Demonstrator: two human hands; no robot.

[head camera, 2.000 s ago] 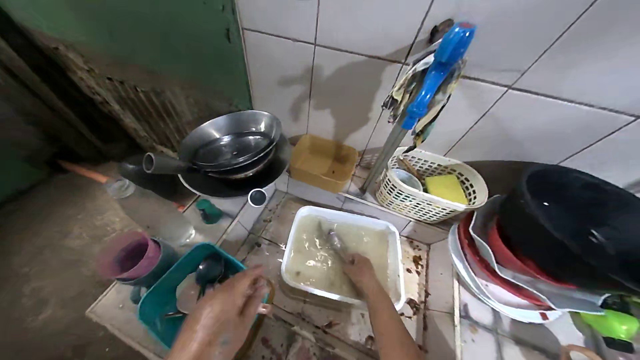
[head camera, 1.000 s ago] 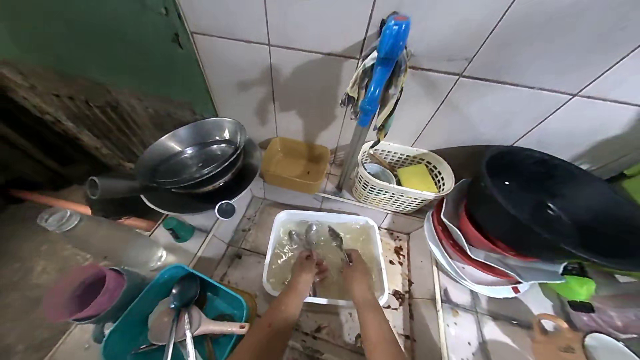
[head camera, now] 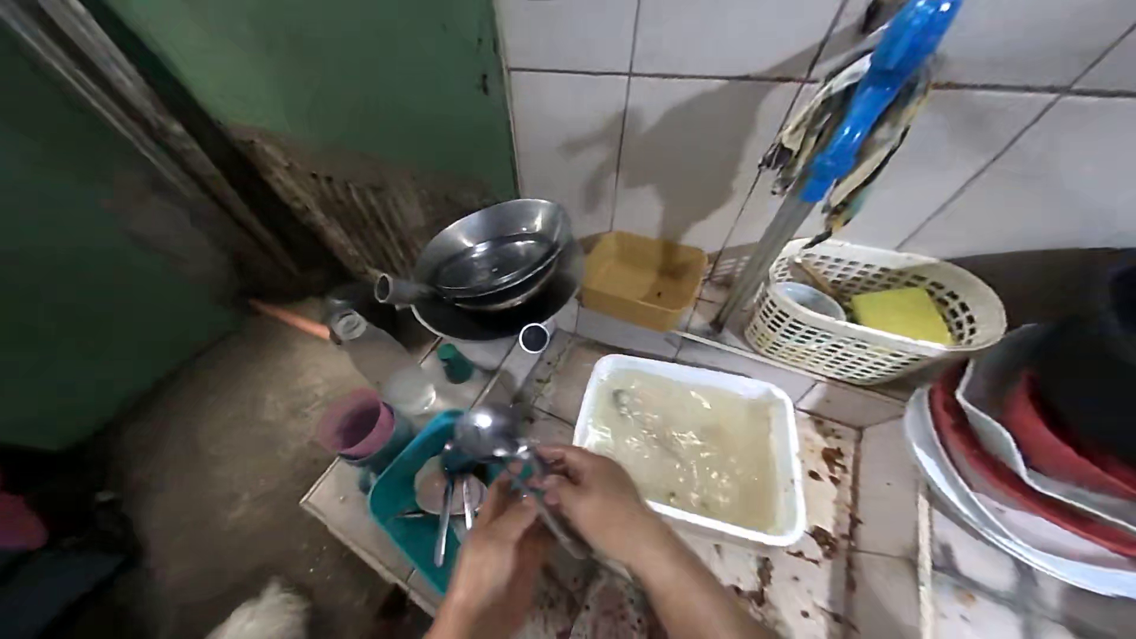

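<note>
My left hand (head camera: 510,524) and my right hand (head camera: 590,497) are close together between two tubs, both closed on metal utensils. A shiny metal ladle (head camera: 486,432) with a round bowl points up and left from my left hand. A second metal utensil runs between my hands; its exact kind is blurred. Below and left is the teal plastic tub (head camera: 399,524), holding several spoons and a pale ladle. To the right sits the white rectangular basin (head camera: 790,461) of cloudy water, with part of a metal utensil (head camera: 621,401) showing at its upper left.
Stacked metal pans (head camera: 497,257) and a yellow plastic container (head camera: 643,280) stand by the wall. A white basket (head camera: 879,328) holds a yellow sponge (head camera: 903,315). At left are a clear bottle (head camera: 382,359) and pink cup (head camera: 357,424); stacked basins (head camera: 976,479) are at right.
Both hands have moved from the white basin to the left, beside the teal tub, with metal utensils in them. The view has swung left.
</note>
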